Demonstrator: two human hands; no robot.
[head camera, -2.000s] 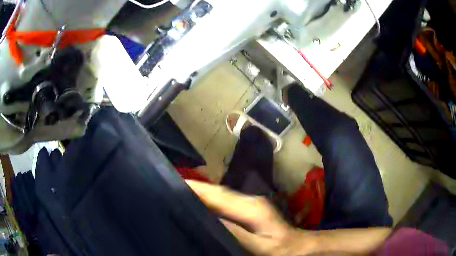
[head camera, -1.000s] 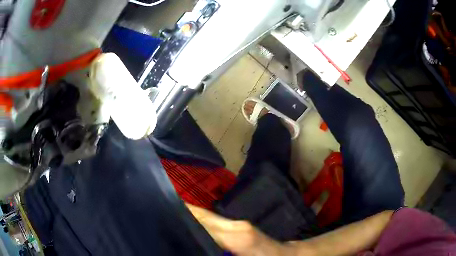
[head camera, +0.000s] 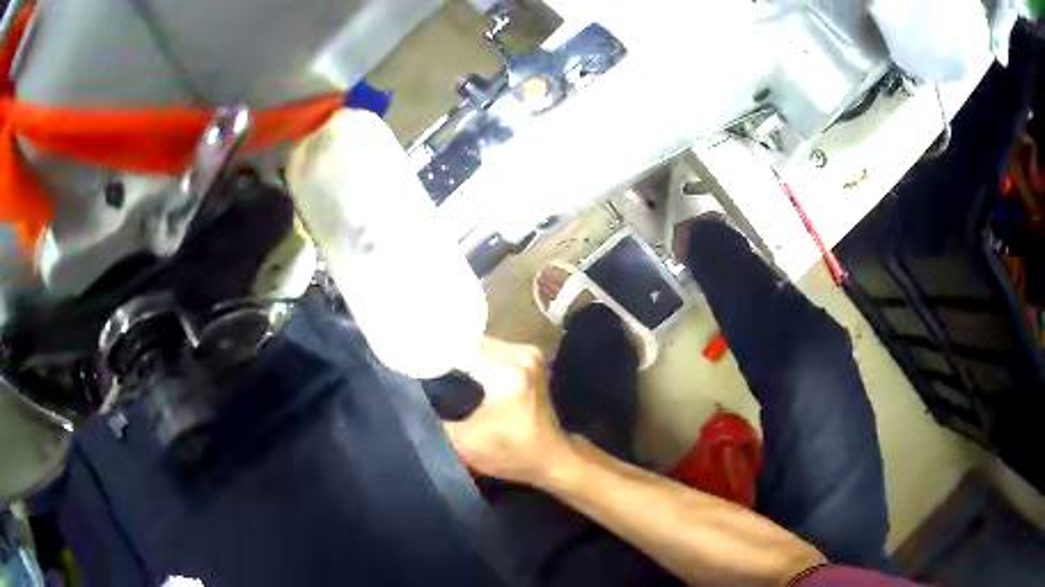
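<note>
A black padded bag panel (head camera: 264, 482) fills the lower left, its top edge under the sewing machine head. The presser foot and needle area (head camera: 172, 378) is dark and blurred, so the stitching point cannot be made out. My right hand (head camera: 510, 413) reaches in from the lower right and grips the panel's right edge, beside the lower end of a cream rounded machine part (head camera: 390, 252). Its fingertips are partly hidden. My left hand is not in view.
An orange-red cloth (head camera: 172, 135) is tied round the machine head. The white machine bed (head camera: 642, 103) crosses the top. A foot pedal (head camera: 636, 281) is on the floor by a sandalled foot. A red bundle (head camera: 722, 453) lies between the legs. A black crate (head camera: 917, 333) stands right.
My right hand has moved up along the panel's edge to beside the cream machine part. The view has shifted, the machine head looks nearer, and the red crate below is now hidden.
</note>
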